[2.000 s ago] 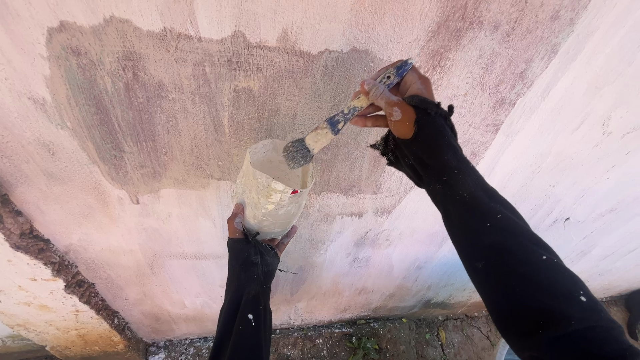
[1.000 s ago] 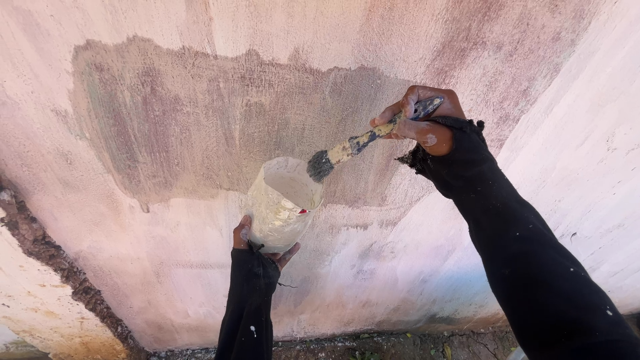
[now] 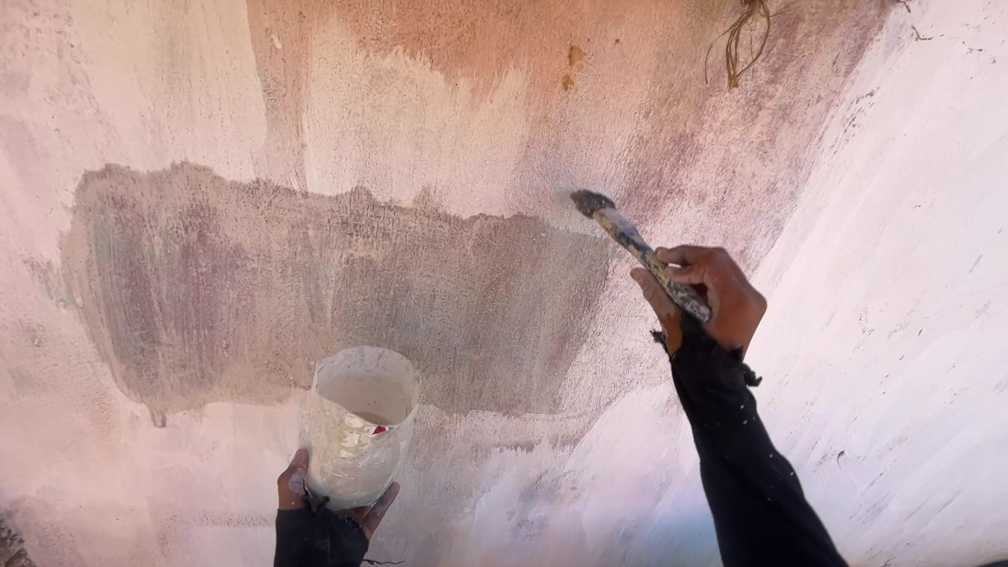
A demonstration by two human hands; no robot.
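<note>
My right hand (image 3: 709, 291) grips the paint-spattered handle of a paintbrush (image 3: 650, 256). The brush's dark bristles point up and left, at the wall just above the right end of a damp-looking darker patch (image 3: 465, 307). My left hand (image 3: 335, 496) holds a whitish, paint-coated container (image 3: 358, 433) from below, its open top tilted towards me. Pale liquid shows inside it. The container is in front of the lower edge of the darker patch, below and left of the brush. Both arms wear dark sleeves with frayed cuffs.
The wall (image 3: 890, 339) fills the view, whitish and pink with a brownish area along the top. Some thin dry strands (image 3: 744, 43) hang at the top right. A rough dark edge (image 3: 12, 543) shows at the bottom left corner.
The brush has left the container's mouth and moved up and right to the wall above the patch. The left hand still holds the container. The view has tilted upward.
</note>
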